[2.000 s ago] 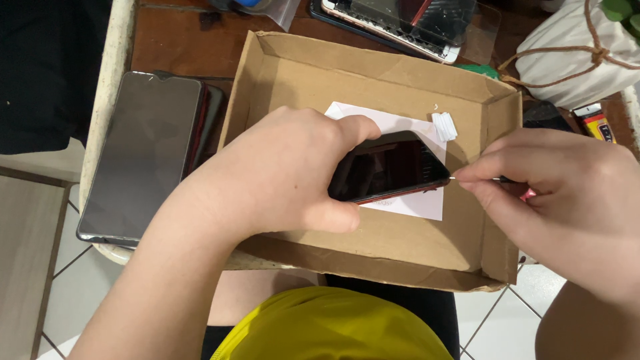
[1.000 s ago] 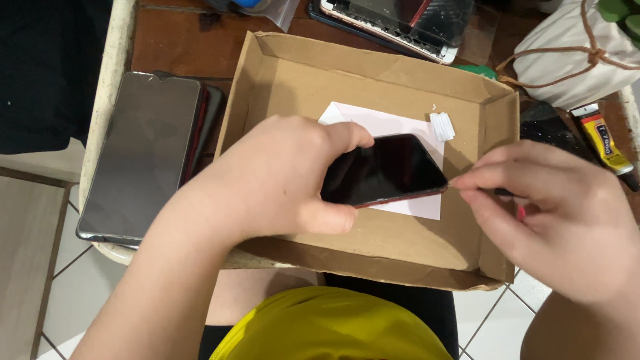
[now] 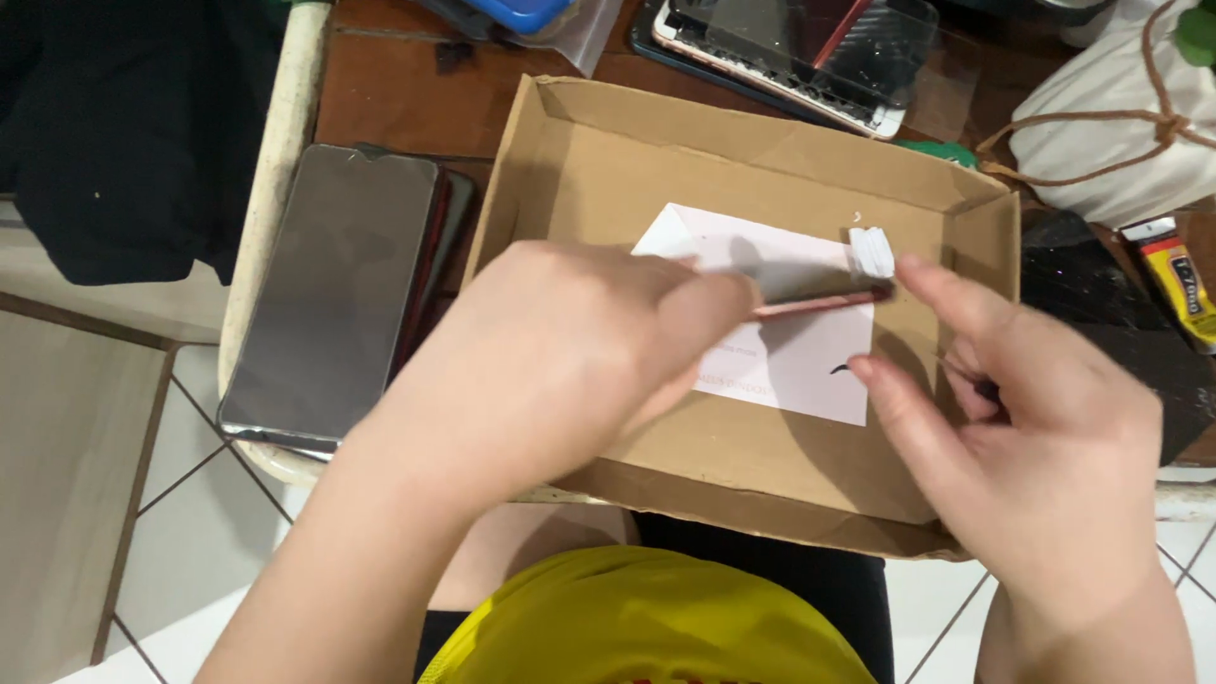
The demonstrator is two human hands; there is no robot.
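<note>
My left hand [image 3: 589,342] grips a smartphone [image 3: 822,304] by one end, tilted nearly on edge, so that mostly its thin reddish side shows. Below the phone lies a white paper sheet [image 3: 807,366] bearing print, inside a shallow cardboard box lid [image 3: 760,484]. My right hand [image 3: 1016,418] is to the right of the phone, thumb and forefinger apart. Something dark is partly hidden by its curled fingers, and I cannot tell what it is. Between the thumb and the paper there is a small dark curved thing [image 3: 840,369]. A folded white wad [image 3: 871,253] rests near the paper's upper right corner.
Left of the box, large phones [image 3: 328,294] lie stacked at the table edge. Behind it are opened phone parts [image 3: 788,66] and a plastic bag with a blue object [image 3: 522,11]. On the right stand a white wrapped pot [image 3: 1092,123] and a yellow glue tube [image 3: 1178,285].
The phone, lying screen up in both earlier frames, is now tilted up on its side. My right thumb and forefinger, earlier pinched at the phone's right end, have spread apart and come off it.
</note>
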